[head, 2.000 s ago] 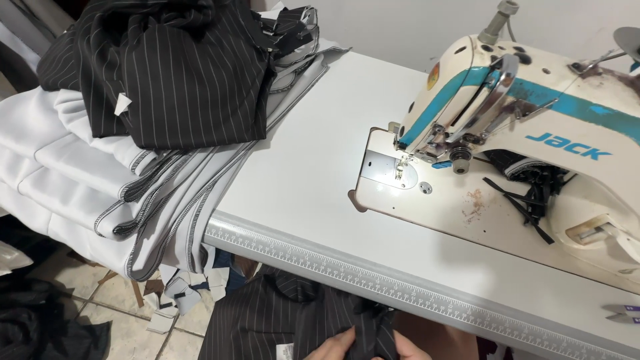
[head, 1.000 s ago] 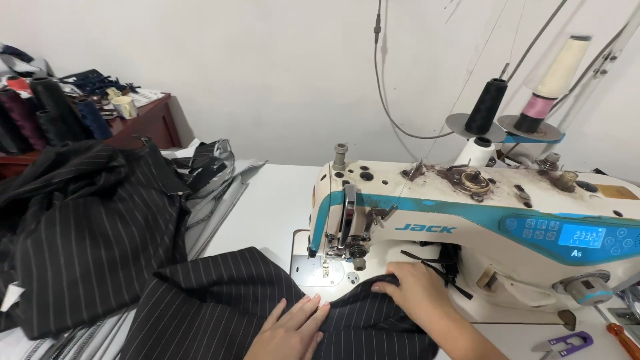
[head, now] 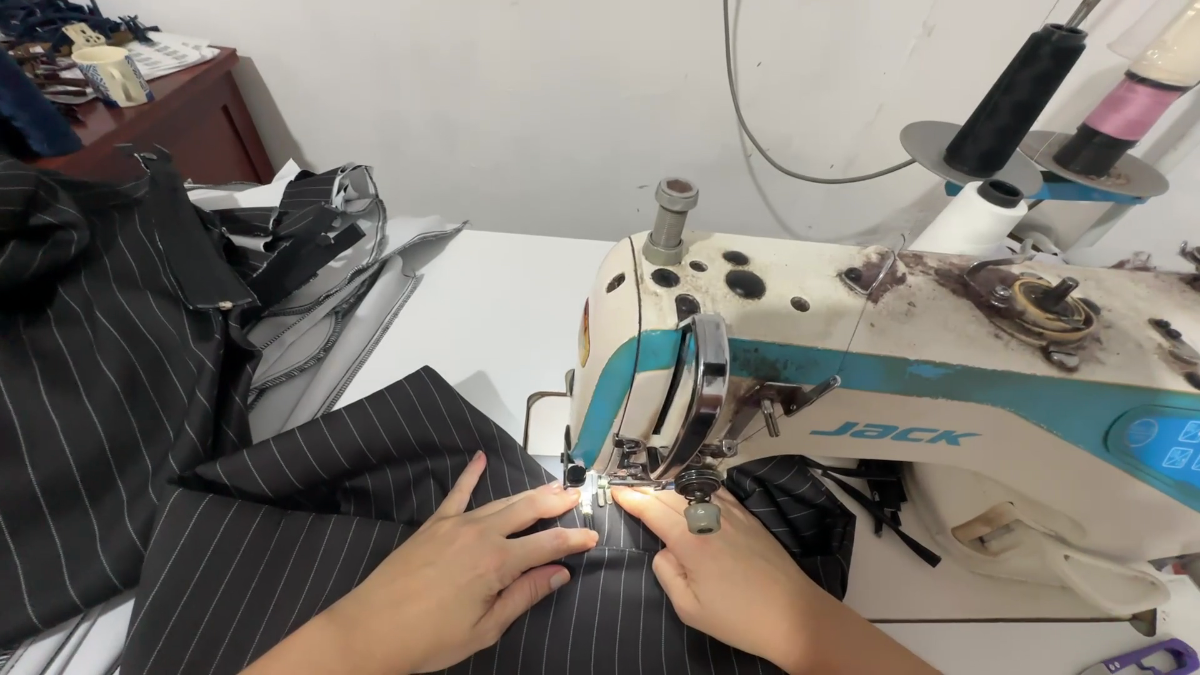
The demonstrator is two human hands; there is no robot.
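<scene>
A dark pinstriped fabric piece [head: 375, 506] lies across the bed of a Jack sewing machine [head: 900, 375], with a seam line running below the lit presser foot [head: 591, 492]. My left hand [head: 469, 567] rests on the cloth with fingers spread, its fingertips just left of the foot. On the right of the foot, my right hand [head: 727, 572] presses the fabric, partly hidden behind the tension knob. Both palms face down. More of the cloth is bunched beneath the machine arm. The needle tip cannot be made out.
Dark pinstriped garments [head: 94, 375] are heaped at left over light grey pieces with overlocked edges [head: 347, 328]. Thread cones [head: 1017, 103] stand behind the machine. A mug [head: 112, 75] sits on a reddish-brown cabinet [head: 178, 112]. Purple thread snips [head: 1144, 658] lie at the lower right.
The pinstriped cloth, earlier below the table edge in my hands, now lies under the presser foot area. My right hand has moved in close to the foot. The view has swung up and closer.
</scene>
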